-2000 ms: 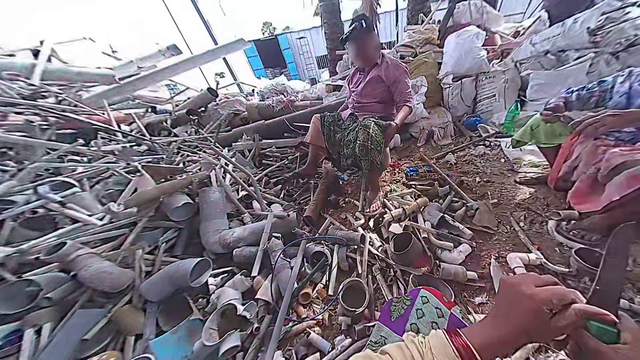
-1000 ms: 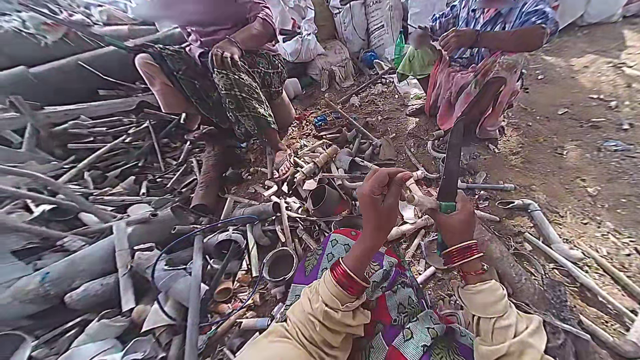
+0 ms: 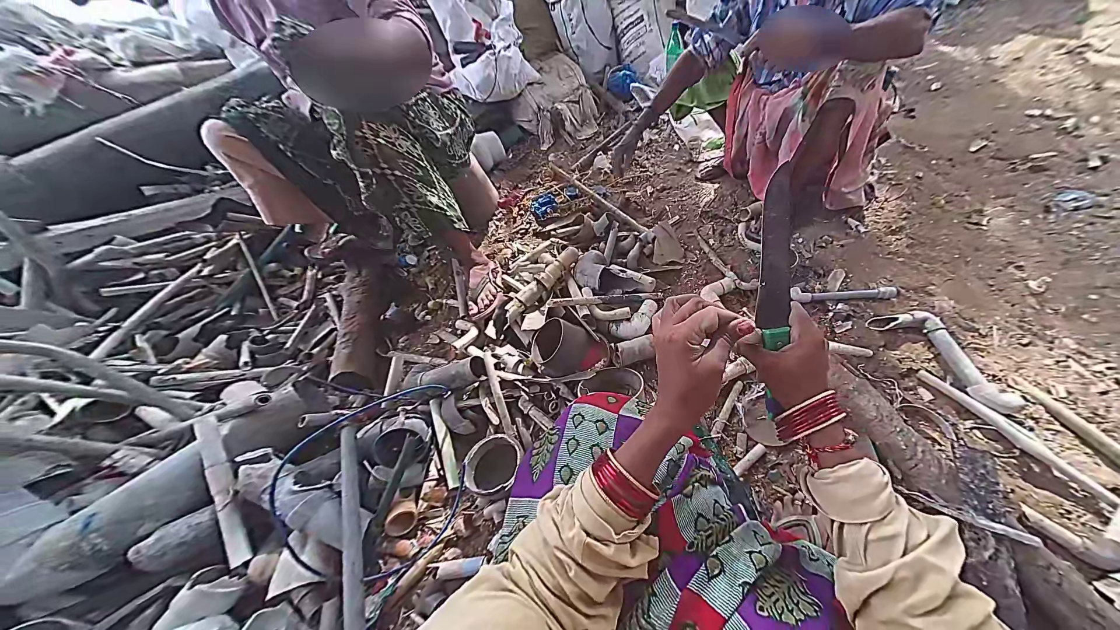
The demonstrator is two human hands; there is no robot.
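My right hand (image 3: 794,357) grips the green handle of a machete-like knife (image 3: 775,249), its dark blade pointing up and away from me. Just left of it is my left hand (image 3: 696,354), thumb and fingertips pinched together near the knife's handle; whether something small is between them cannot be told. Both hands are over my patterned cloth (image 3: 604,437), with red bangles on both wrists. Beyond them lie a dark round pipe fitting (image 3: 562,346) and a pale plastic elbow (image 3: 637,321).
Plastic pipes and fittings cover the ground at left, with a large grey pipe (image 3: 157,499) among them. A blue cable (image 3: 278,477) loops over them. Two people sit opposite, at upper left and upper right. A log (image 3: 910,437) lies to my right; a bent pipe (image 3: 958,354) is beyond it.
The view has swung down and right since the first frame. Between the last two, the pale piece seen at my fingers is no longer plain, and the right-hand person's arm now reaches toward the ground.
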